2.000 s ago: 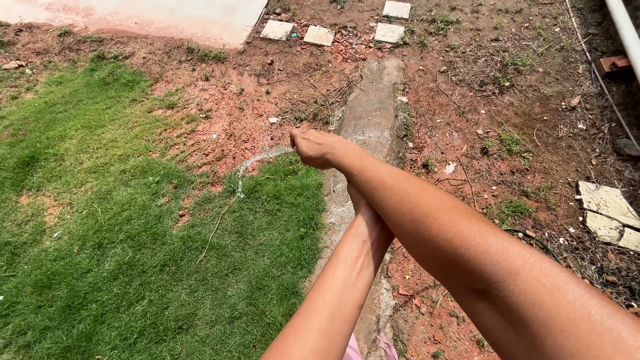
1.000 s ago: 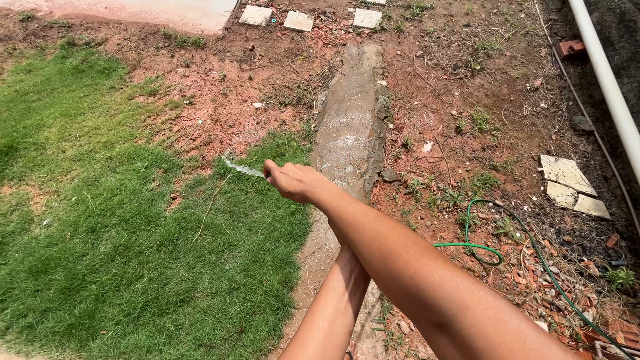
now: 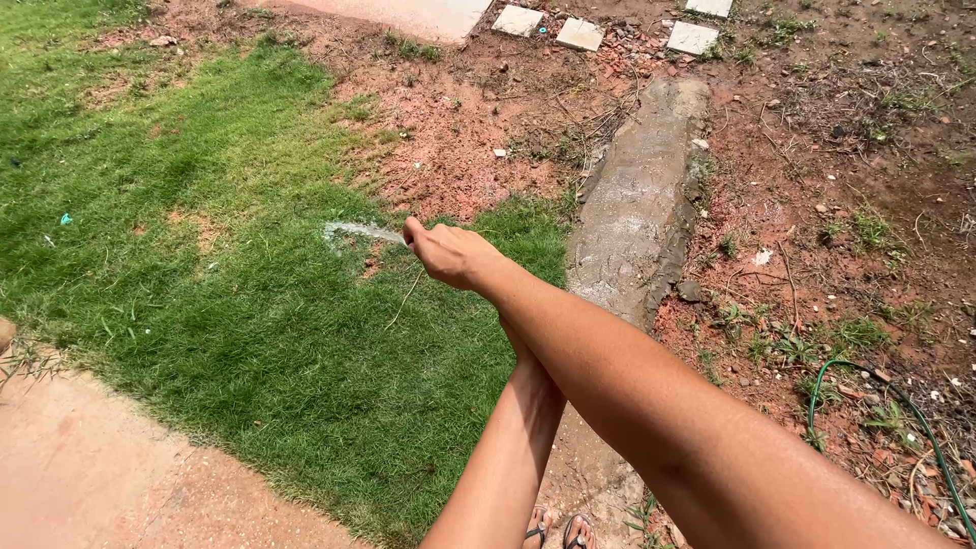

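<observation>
My right hand (image 3: 451,253) is curled, and water (image 3: 366,231) sprays leftward from its fingertips over the grass (image 3: 305,343). What it grips is hidden by the fingers and the back of the hand. The right forearm crosses over the left one, and my left hand is largely hidden beneath it; only the left wrist area shows. A green garden hose (image 3: 919,415) loops on the soil at the lower right; its link to the hand is not visible.
A wet concrete strip (image 3: 629,221) runs away ahead, with a small stone (image 3: 689,290) beside it. Square pale tiles (image 3: 579,34) lie at the top. Paving (image 3: 91,457) borders the grass at lower left. My sandalled feet (image 3: 579,531) stand at the bottom. Red soil (image 3: 762,191) holds twigs and rubble.
The view has swung left, and paving and feet now show at the bottom. The arms remain crossed while water still sprays leftward. The green hose, unlike two seconds ago, is plainly seen.
</observation>
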